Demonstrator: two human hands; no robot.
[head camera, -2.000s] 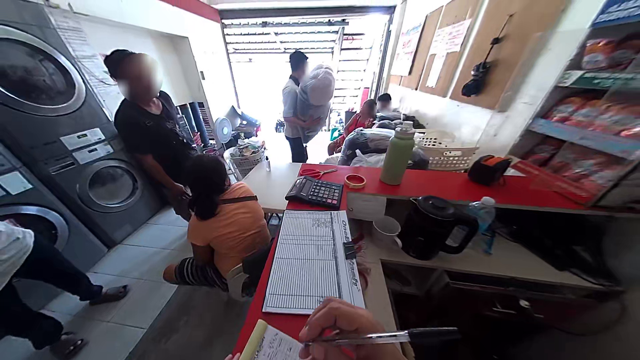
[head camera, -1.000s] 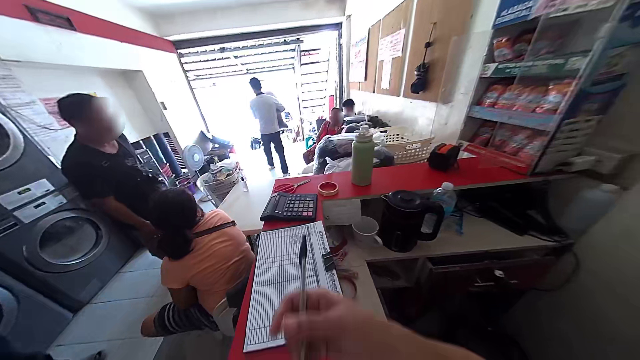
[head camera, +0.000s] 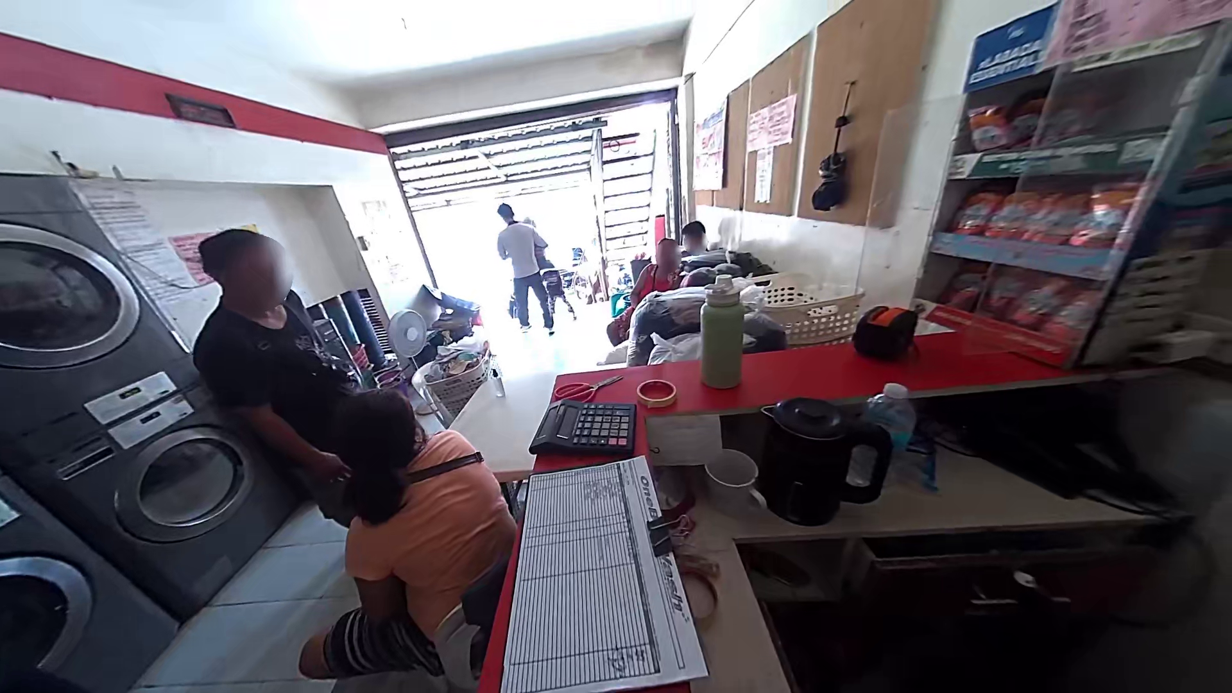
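Observation:
Neither of my hands shows in the head view. A lined paper form (head camera: 587, 577) lies on the red counter at the bottom centre, with a black binder clip (head camera: 660, 536) on its right edge and some handwriting on it. Just beyond it sits a black desk calculator (head camera: 584, 427). Red-handled scissors (head camera: 587, 389) and a roll of tape (head camera: 656, 393) rest farther back, left of an upright green bottle (head camera: 722, 337). On the lower shelf are a white mug (head camera: 733, 481), a black electric kettle (head camera: 813, 462) and a clear plastic bottle (head camera: 891, 419).
A seated person in an orange shirt (head camera: 423, 539) is close left of the counter; a person in black (head camera: 274, 366) stands by the front-loading machines (head camera: 183, 481). Beyond the counter are filled bags and a laundry basket (head camera: 808, 313). A shelf unit of packets (head camera: 1039, 202) stands at right.
My hand and the pen in it, seen over the form a second ago, have left the view. The small pad seen at first is gone from view. The person in the doorway has moved farther outside.

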